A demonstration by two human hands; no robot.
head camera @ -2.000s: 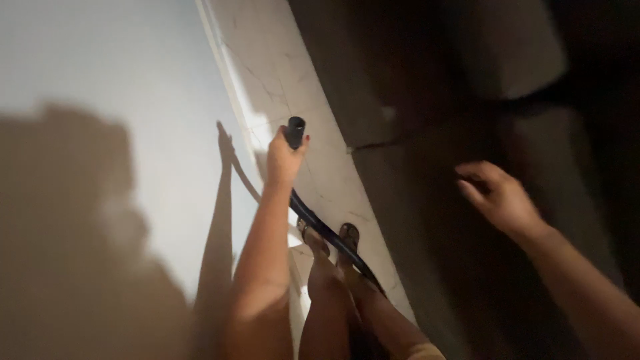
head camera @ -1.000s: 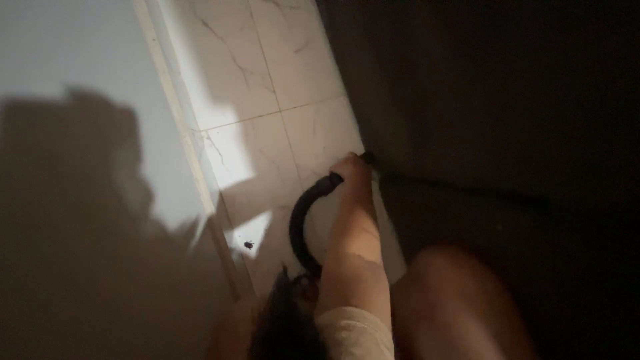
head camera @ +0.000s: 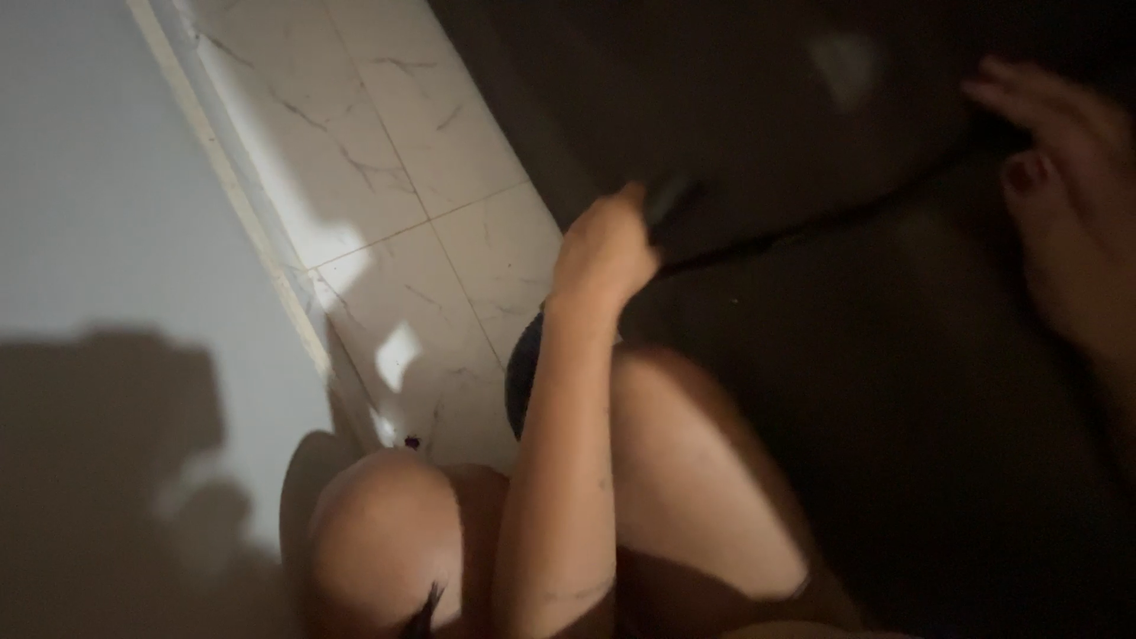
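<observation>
My left hand [head camera: 608,248] is closed around the end of a black flexible hose, probably a vacuum hose; its dark nozzle end [head camera: 672,200] sticks out past the fingers, blurred, over the dark upholstered surface. Behind my forearm a ribbed stretch of the hose [head camera: 524,373] curves down over the floor, and the rest is hidden by my arm and legs. At the right edge my right hand [head camera: 1056,160] holds nothing, its fingers apart, over the same dark surface.
A pale wall with a baseboard [head camera: 240,204] runs along the left. Marble-look floor tiles [head camera: 426,213] lie between it and the dark upholstered piece [head camera: 799,337], which has a seam across it. A small dark object [head camera: 412,442] lies on the floor near my bent knee [head camera: 390,532].
Since one second ago my left hand has moved with the hose end from the dark piece's edge to over its surface. My right hand, out of sight then, is back in view.
</observation>
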